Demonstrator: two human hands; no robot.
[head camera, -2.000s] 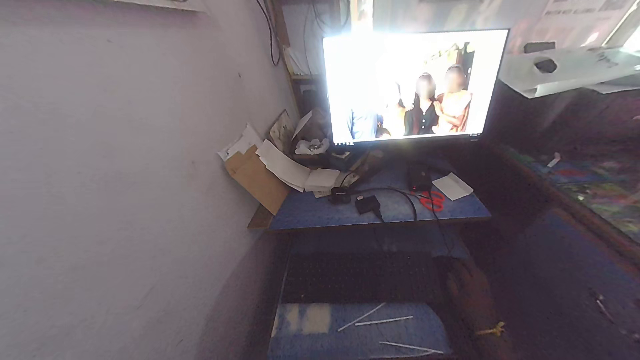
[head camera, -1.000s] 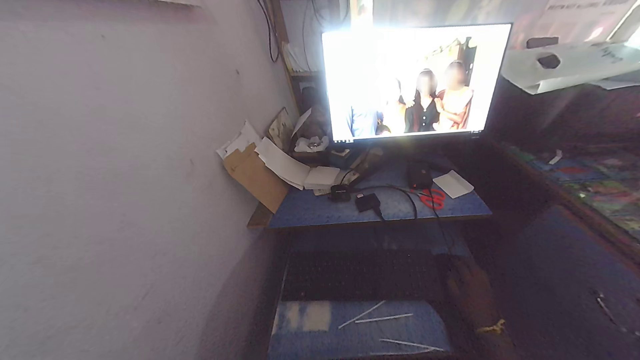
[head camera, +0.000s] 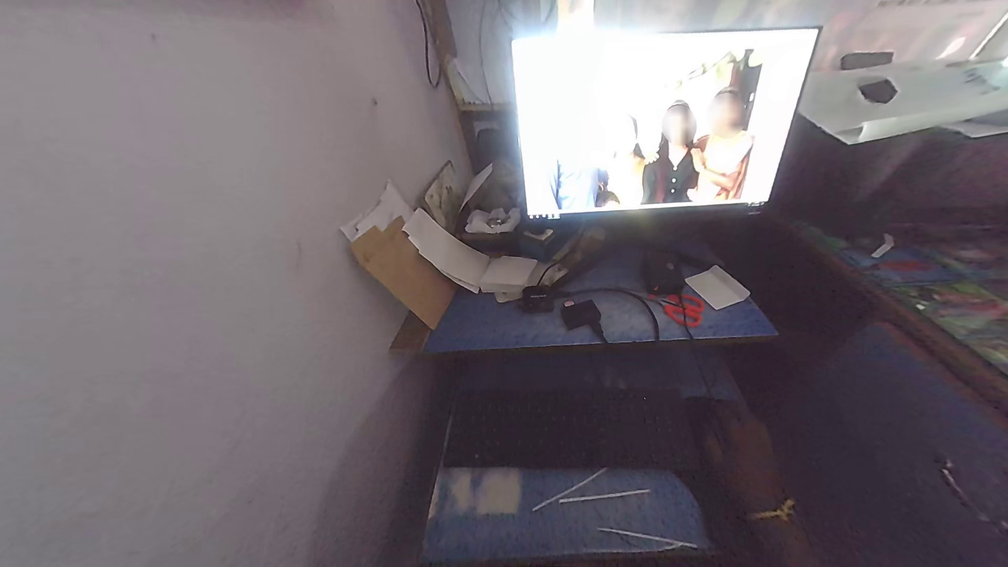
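My right hand (head camera: 740, 445) rests on a dark computer mouse (head camera: 706, 411) at the right end of the lower keyboard shelf, a yellow thread tied at its wrist. The fingers are in shadow. Left of the hand lies a black keyboard (head camera: 567, 429). My left hand is out of view. On the blue desktop above stands a lit monitor (head camera: 669, 122), its screen showing a photo of several people. Below the screen are black cable connectors (head camera: 581, 314), red-handled scissors (head camera: 683, 310) and a folded white paper (head camera: 717, 287).
A plain wall (head camera: 197, 276) borders the desk on the left. Brown cardboard (head camera: 405, 272) and white papers (head camera: 449, 252) lean beside it. Several thin white sticks (head camera: 605, 496) lie on the shelf in front of the keyboard. White sheets (head camera: 906, 98) lie on a surface at the upper right.
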